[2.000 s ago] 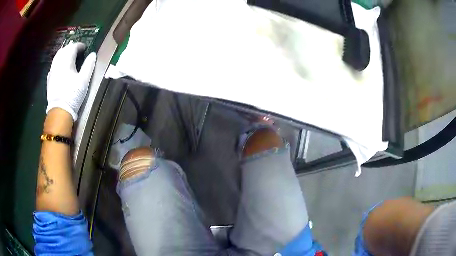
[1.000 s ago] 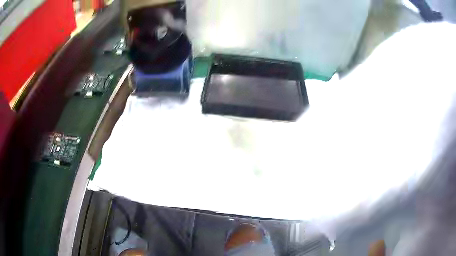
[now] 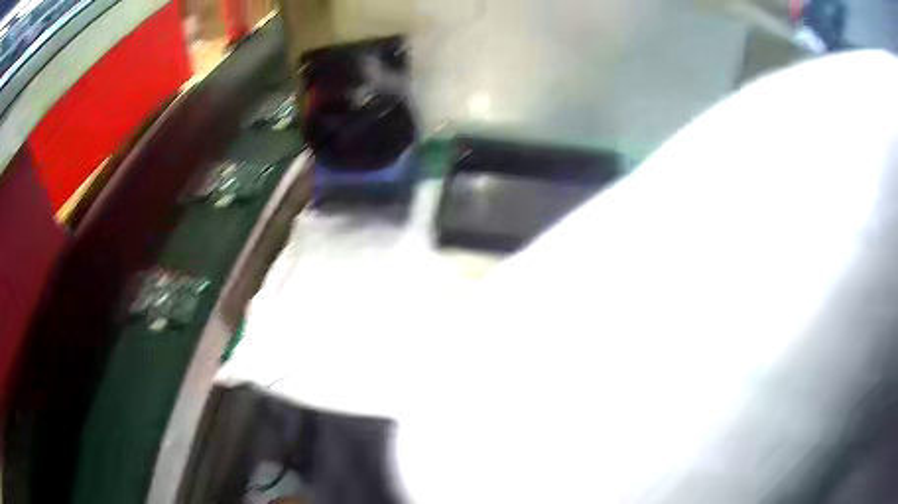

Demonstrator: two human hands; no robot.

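A large, blurred, overexposed white shape, apparently my gloved right hand (image 3: 689, 285), fills the right and lower middle very close to the camera. Its fingers cannot be made out. My left hand is out of the picture. The white cloth (image 3: 345, 305) lies over the bench left of this shape. The shallow black tray (image 3: 473, 244) stands behind the cloth, its right part hidden by the white shape. No brush shows.
The green conveyor (image 3: 133, 394) runs along the left, carrying several circuit boards (image 3: 167, 297). A black fan (image 3: 359, 108) on a blue base (image 3: 364, 184) stands at the back left. Red panels (image 3: 108, 108) rise beyond the conveyor. A pale booth wall (image 3: 591, 89) is behind the tray.
The view has lifted from my legs and the bench to the booth. My left hand has left the picture. The white shape now covers more of the middle and hides part of the tray.
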